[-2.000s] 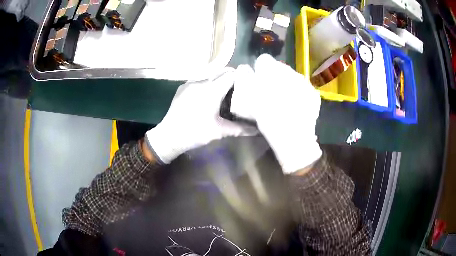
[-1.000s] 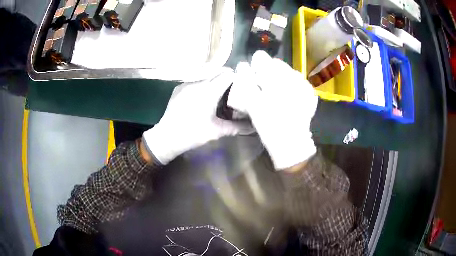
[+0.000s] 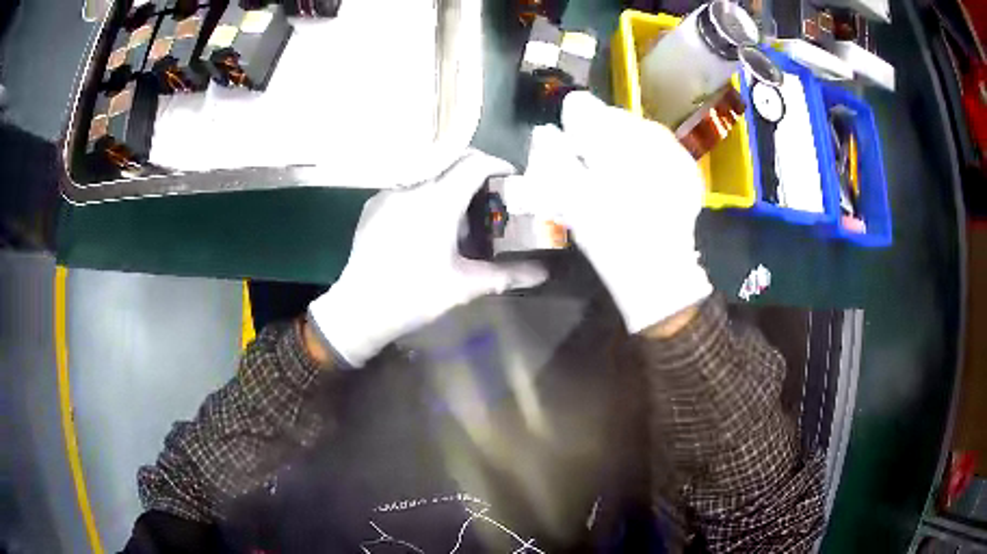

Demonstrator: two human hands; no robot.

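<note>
My left hand (image 3: 417,254), in a white glove, holds a black coil block (image 3: 479,222) from its left side, in front of my body near the bench edge. A bit of copper and a light grey face show on the block. My right hand (image 3: 633,200), also in a white glove, is at the block's right side with its fingers over the top. A small orange-tan patch shows below the right fingertips. The right fingers hide part of the block, and I cannot tell whether they hold a separate piece.
A metal tray (image 3: 254,182) with coil blocks on a white liner is at the upper left. A loose block (image 3: 557,54) stands beyond my hands. A yellow bin (image 3: 728,173) with bottle and amber tape, and blue bins (image 3: 860,222), are at the right. A crumpled white scrap (image 3: 754,282) lies nearby.
The block is turned, so its light face and copper now show between my hands. My right hand has shifted slightly on it. The view has moved a little over the bench.
</note>
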